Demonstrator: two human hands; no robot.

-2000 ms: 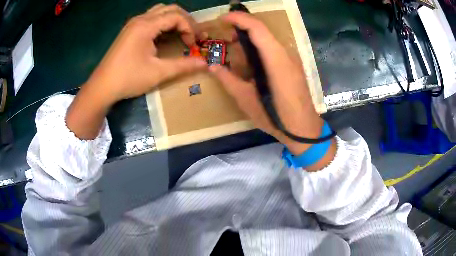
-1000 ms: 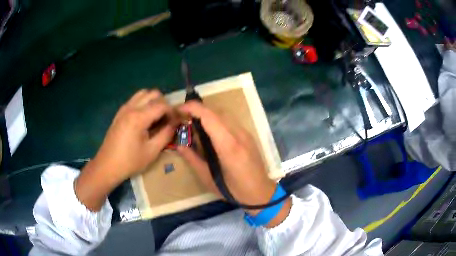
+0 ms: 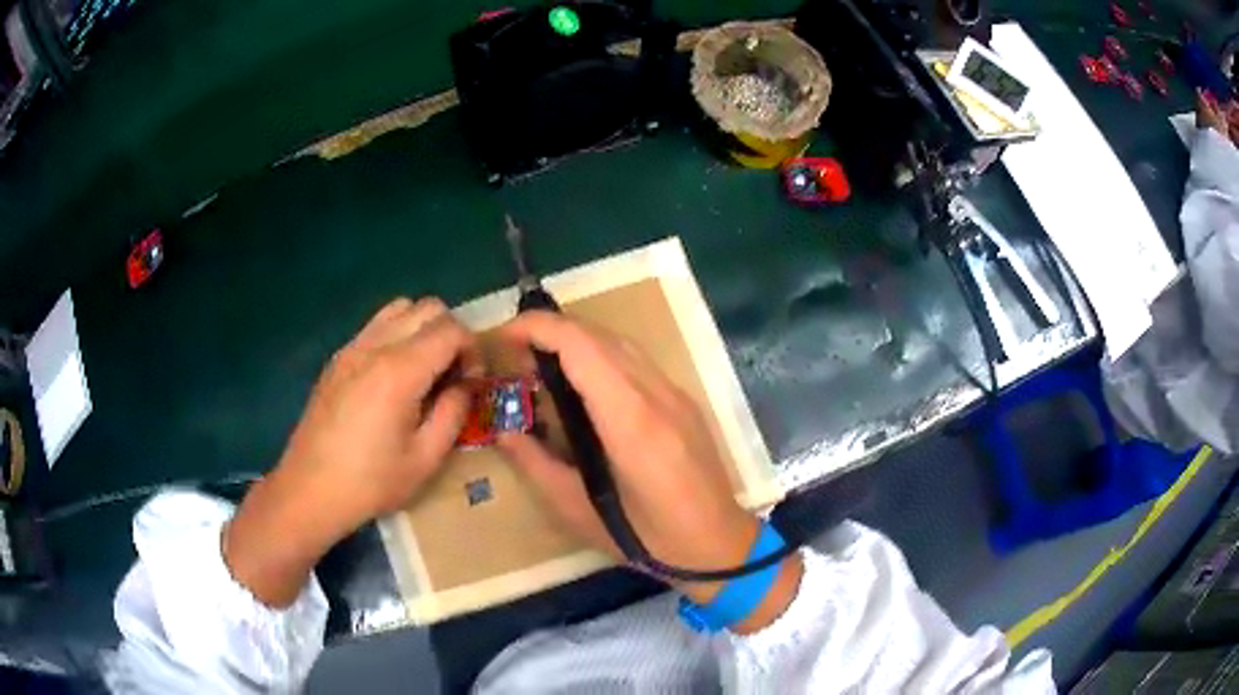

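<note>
A red housing with a circuit board [image 3: 500,407] is held between my two hands above the tan work board [image 3: 639,319] with cream tape edges. My left hand [image 3: 374,421] grips its left side. My right hand [image 3: 632,428] touches its right side with thumb and fingers and also holds the black soldering iron [image 3: 578,421]. The iron's metal tip points up and away from the housing. A small dark square piece [image 3: 477,490] lies on the board below the housing. A thin pale strand runs left from my left wrist.
A tip cleaner pot [image 3: 761,95], black tray [image 3: 550,88] and red unit [image 3: 815,181] are beyond the board. Another red unit [image 3: 146,258] and white paper [image 3: 59,378] are left. Tweezers [image 3: 999,272] and long paper [image 3: 1087,190] are right, beside another person's sleeve [image 3: 1189,285].
The view has shifted up, showing the far bench with pot and tray. The iron, earlier beside the housing, now points away. Both hands stay at the housing, whose board shows more clearly.
</note>
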